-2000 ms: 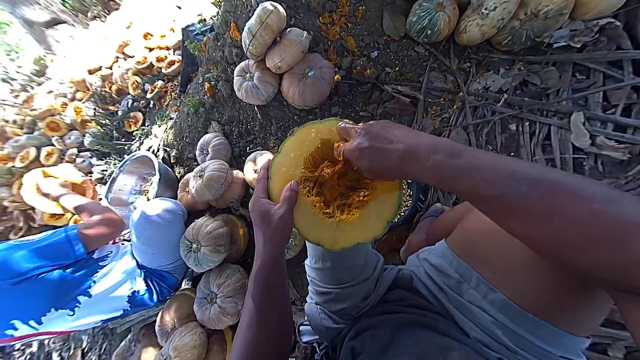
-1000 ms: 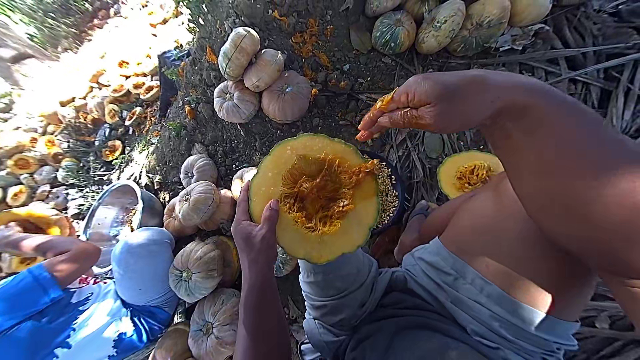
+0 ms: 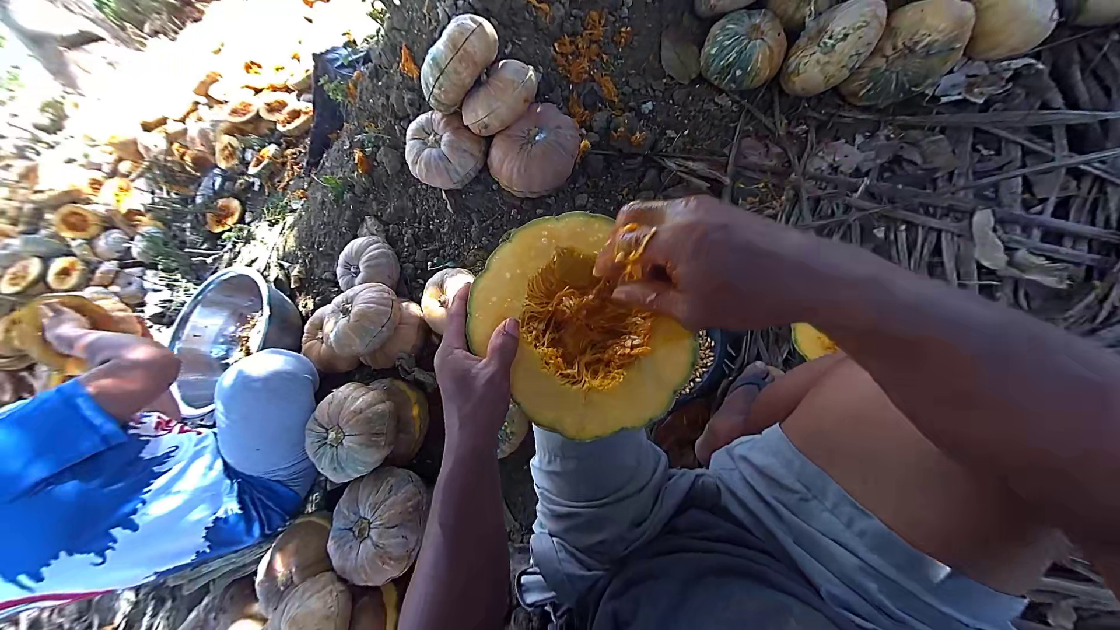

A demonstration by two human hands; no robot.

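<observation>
A halved pumpkin, cut face up with stringy orange pulp in its hollow, is held over my knee. My left hand grips its left rim, thumb on the cut flesh. My right hand is at the upper right of the hollow, fingers curled in and bits of wet pulp stuck to them; whether they hold pulp is hard to tell. Behind the half's right edge, a dark container of seeds is partly hidden. Another cut pumpkin piece shows beyond my right forearm.
Whole pumpkins lie on the soil ahead, with more pumpkins at left and a row at upper right. A co-worker in blue and white sits at left, beside a metal basin. Many cut halves lie beyond. Dry fronds cover the right ground.
My right hand was at the hollow, then lifted away to the right with pulp on its fingers, and is now back at the hollow. My left hand has kept hold of the half.
</observation>
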